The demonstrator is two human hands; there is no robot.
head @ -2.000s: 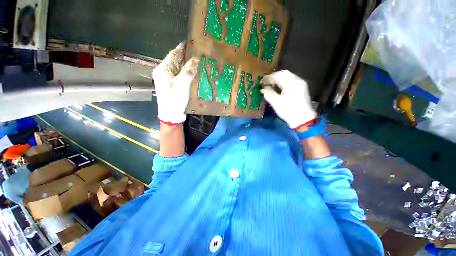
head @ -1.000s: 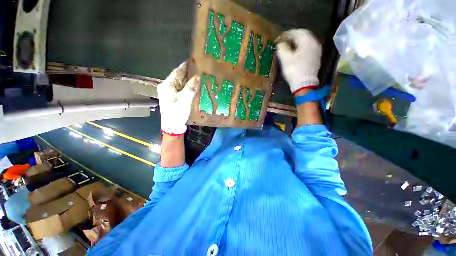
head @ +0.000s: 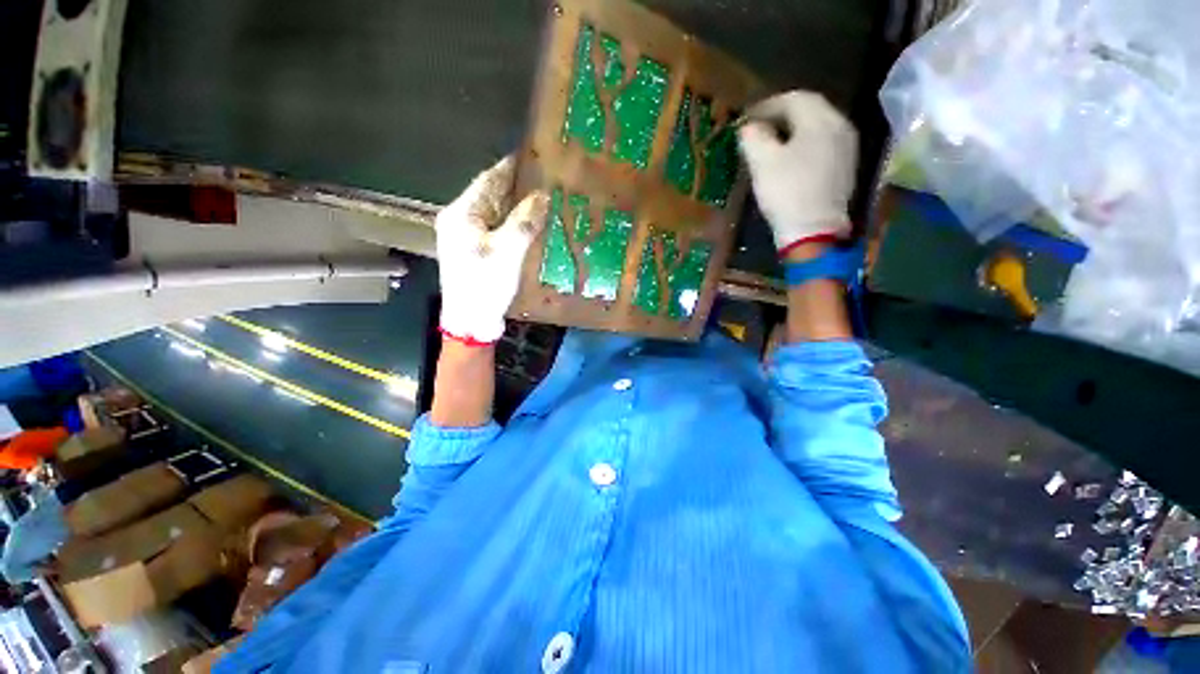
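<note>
A brown solder pallet (head: 629, 191) is held up in front of my chest, underside towards me. Bright green circuit boards (head: 586, 246) show through its four slanted cut-out windows. My left hand (head: 482, 253), in a white knitted glove with a red cuff edge, grips the pallet's left edge, thumb on its near face. My right hand (head: 803, 169), gloved, with a blue wrist strap (head: 825, 266), is at the pallet's right edge with fingers curled against it. The fingers behind the pallet are hidden.
The dark conveyor belt (head: 316, 99) lies beyond the pallet, with its pale rail (head: 303, 208) at the left. White plastic bags (head: 1066, 132) are at the upper right. A silvery heap of small pieces (head: 1134, 553) lies at the lower right. Cartons (head: 132, 527) are at the lower left.
My right hand has moved from the pallet's lower right up to its upper right edge. The pallet has come down a little from two seconds ago and shifted slightly right.
</note>
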